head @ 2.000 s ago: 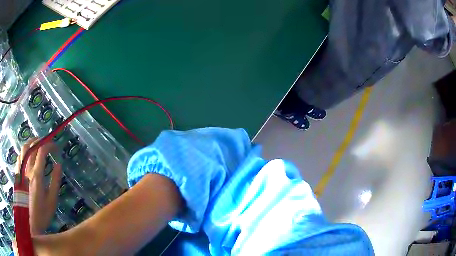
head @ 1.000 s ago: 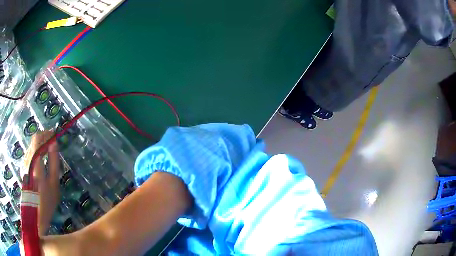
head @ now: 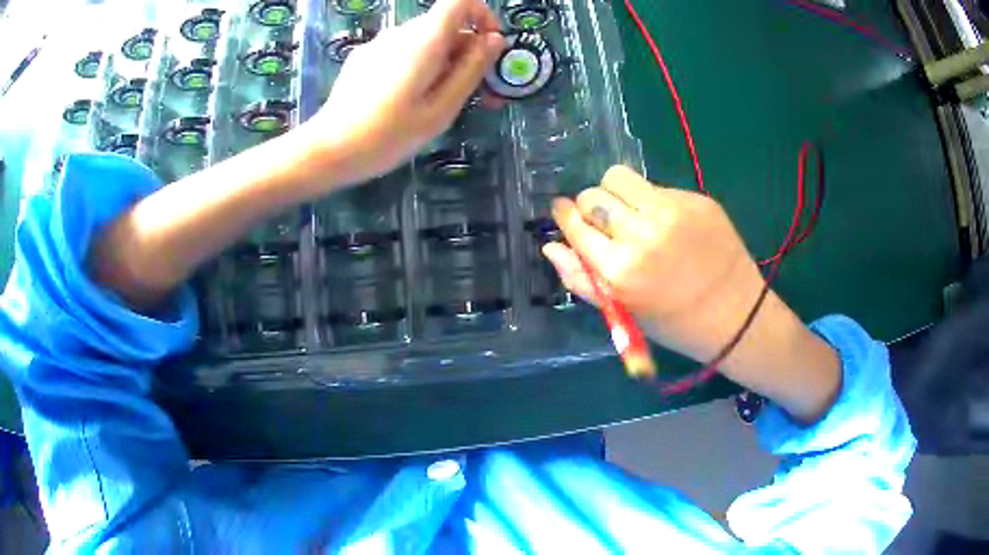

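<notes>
A clear ribbed tray (head: 325,366) lies in front of me with rows of round speaker units in its pockets. My left hand (head: 418,81) reaches over the tray and holds one speaker unit (head: 521,67) by its edge, green centre facing up. My right hand (head: 651,244) is over the tray's right side and holds a red test probe (head: 616,320) like a pen. The probe's tip is hidden by my fingers. A dark red lead (head: 737,336) runs from the probe's rear end across my wrist.
A green mat (head: 748,65) lies under the tray. A bright red wire (head: 678,103) runs along the tray's right side, and looped leads (head: 805,206) lie farther right. A metal rail (head: 954,141) stands at the right edge.
The view has swung from the bench's side and the floor to the tray in front. Both hands now show, with the speaker unit and probe. The other person's legs have left the view.
</notes>
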